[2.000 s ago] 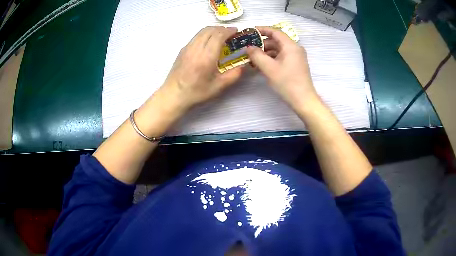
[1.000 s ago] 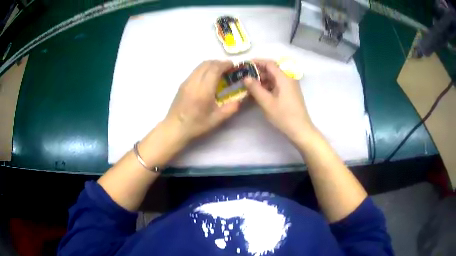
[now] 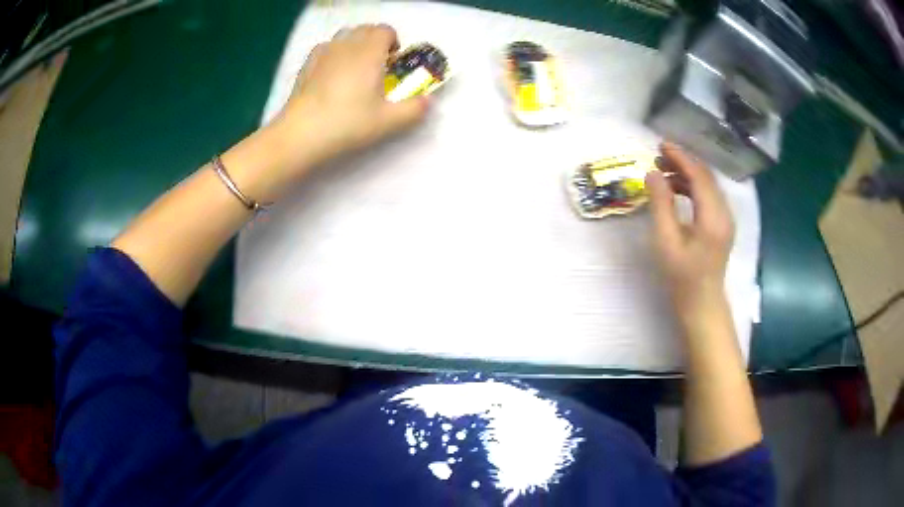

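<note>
My left hand point(image 3: 352, 84) is at the upper left of the mat, its fingers around the left end of a housing half point(image 3: 417, 73) with a dark board and a yellow part. My right hand point(image 3: 686, 203) is at the right, its thumb and fingers on the right end of a second housing half point(image 3: 613, 185), whose dark board end points left. A third housing half point(image 3: 534, 84) lies untouched between them, board end away from me. The picture is somewhat blurred.
A white mat point(image 3: 446, 287) lies on the green bench surface point(image 3: 119, 168). The silver-grey screw feeder point(image 3: 729, 99) stands at the mat's upper right. A brown cardboard sheet point(image 3: 864, 267) is at the far right, with a dark cord near it.
My hands have moved apart. The left one has carried its housing half to the upper left; the right one has let go of that half and moved right to another. The view has shifted.
</note>
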